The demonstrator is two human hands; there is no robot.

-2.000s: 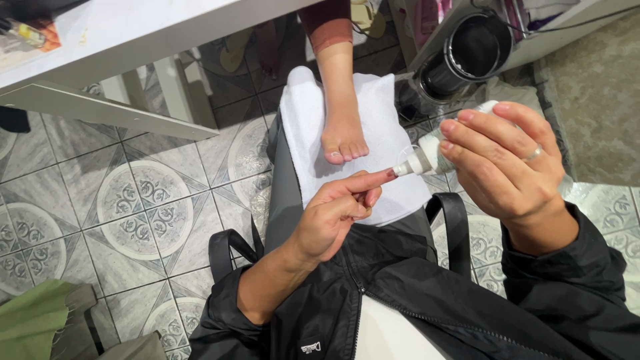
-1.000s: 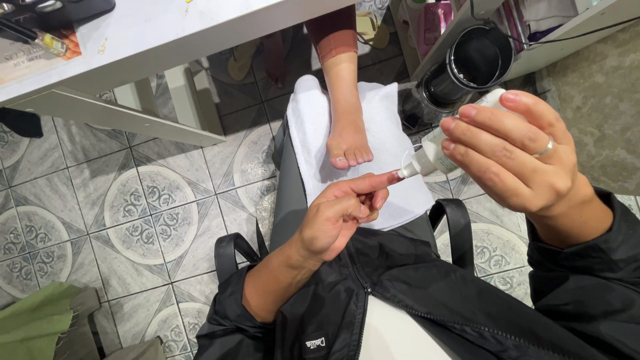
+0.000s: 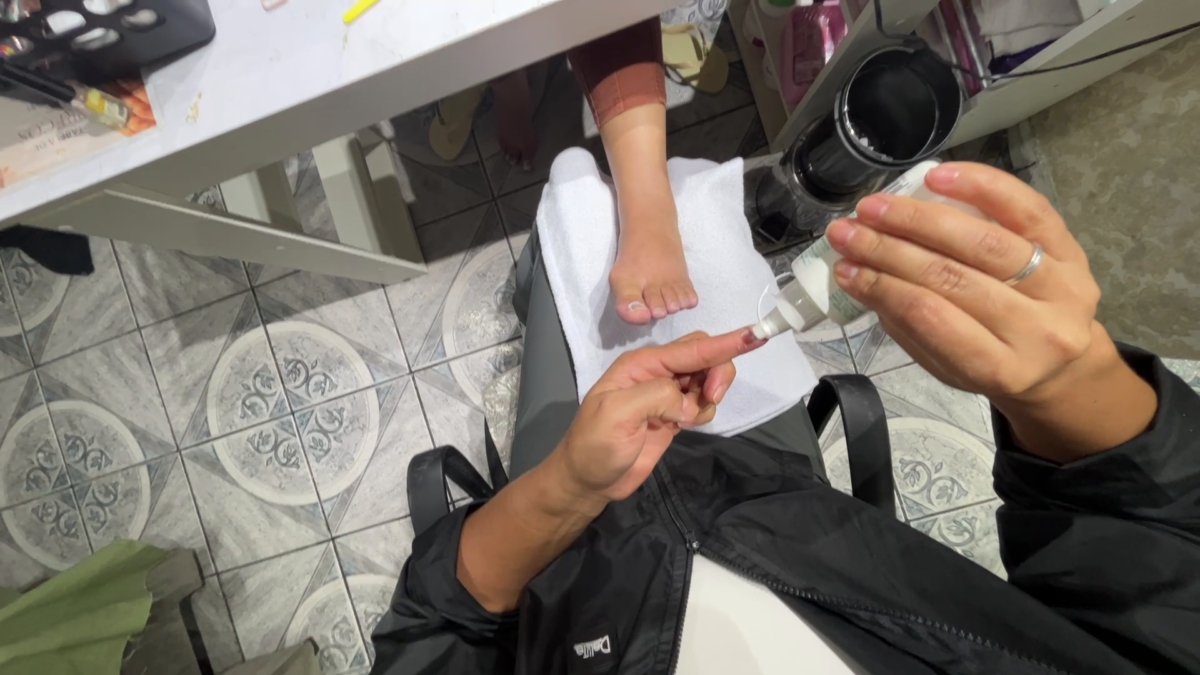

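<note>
My right hand (image 3: 975,272), with a ring on one finger, grips a white squeeze bottle (image 3: 820,281) tilted nozzle-down toward the left. The nozzle meets the tip of my left index finger. My left hand (image 3: 656,394) points that finger out, its other fingers curled; whether anything lies in them cannot be told. Just beyond is another person's bare foot (image 3: 652,272), resting on a white towel (image 3: 722,225) across my lap. A pale patch shows on its big toenail. Part of the bottle is hidden behind my right fingers.
A white tabletop (image 3: 309,56) spans the upper left, holding a black organizer (image 3: 112,37) and a small bottle (image 3: 101,106). A black bin (image 3: 900,103) stands beyond my right hand, beside a shelf unit with pink containers (image 3: 811,47). Black straps (image 3: 858,431) flank my lap.
Both hands keep nearly the same pose, with the bottle's nozzle at my left index fingertip throughout. The view has shifted slightly, showing more of the tabletop.
</note>
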